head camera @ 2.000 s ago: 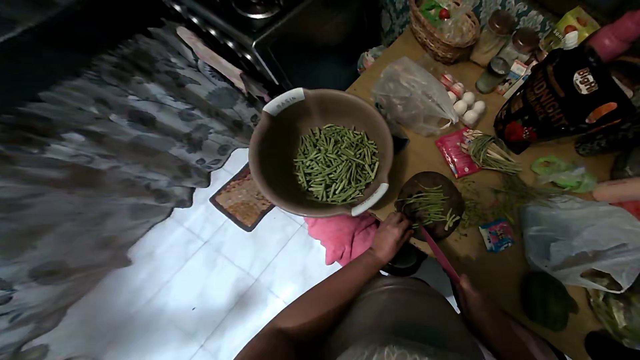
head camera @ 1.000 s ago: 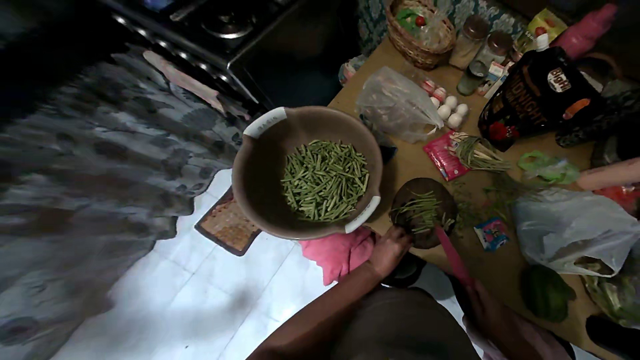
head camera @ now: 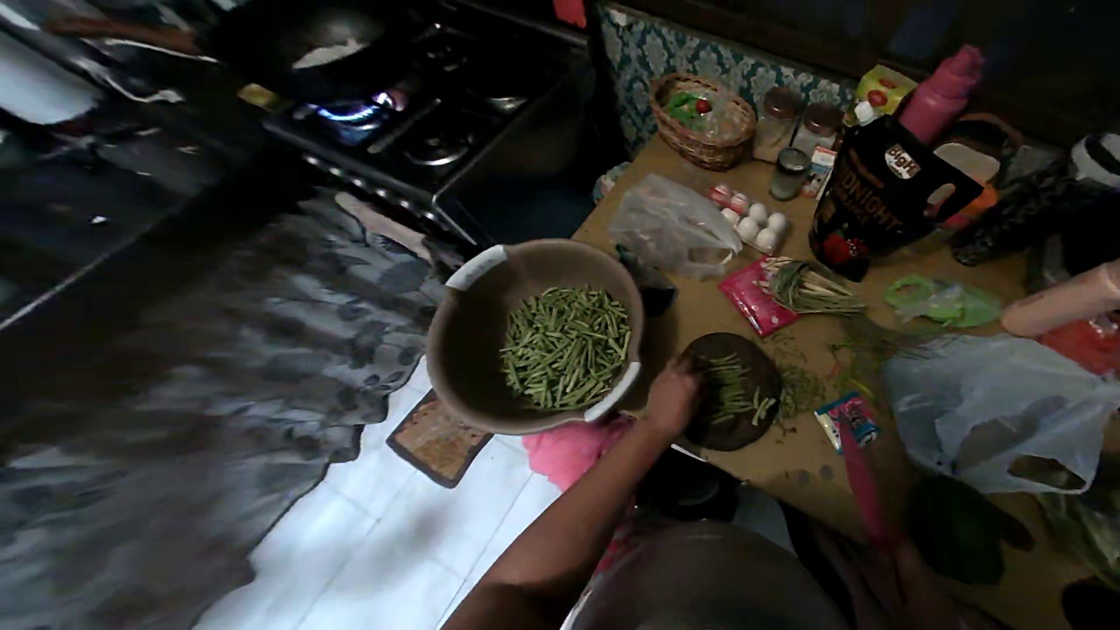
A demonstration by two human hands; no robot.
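Note:
My left hand (head camera: 674,398) rests at the left edge of a round dark cutting board (head camera: 744,433), its fingers against the ends of cut green beans (head camera: 731,385); whether it grips any is hidden. My right hand (head camera: 897,560), dim and blurred at the lower right, is shut on a pink knife (head camera: 862,481), whose blade points up beside a small printed sachet (head camera: 849,422), away from the board. Left of the board, a large brown basin (head camera: 468,350) with light handles holds a heap of cut green beans (head camera: 567,348).
Eggs (head camera: 759,223), a clear plastic bag (head camera: 669,223), a pink packet (head camera: 754,296), a wicker basket (head camera: 704,122) and a black pouch (head camera: 875,192) stand on the table. A white plastic bag (head camera: 989,411) lies right. At upper left, a pan (head camera: 297,52) sits over a lit burner (head camera: 350,112).
The knife has moved from the board's edge to the right, over by the sachet. My left hand stays at the board's left edge. The view has shifted, bringing the lit burner and pan in.

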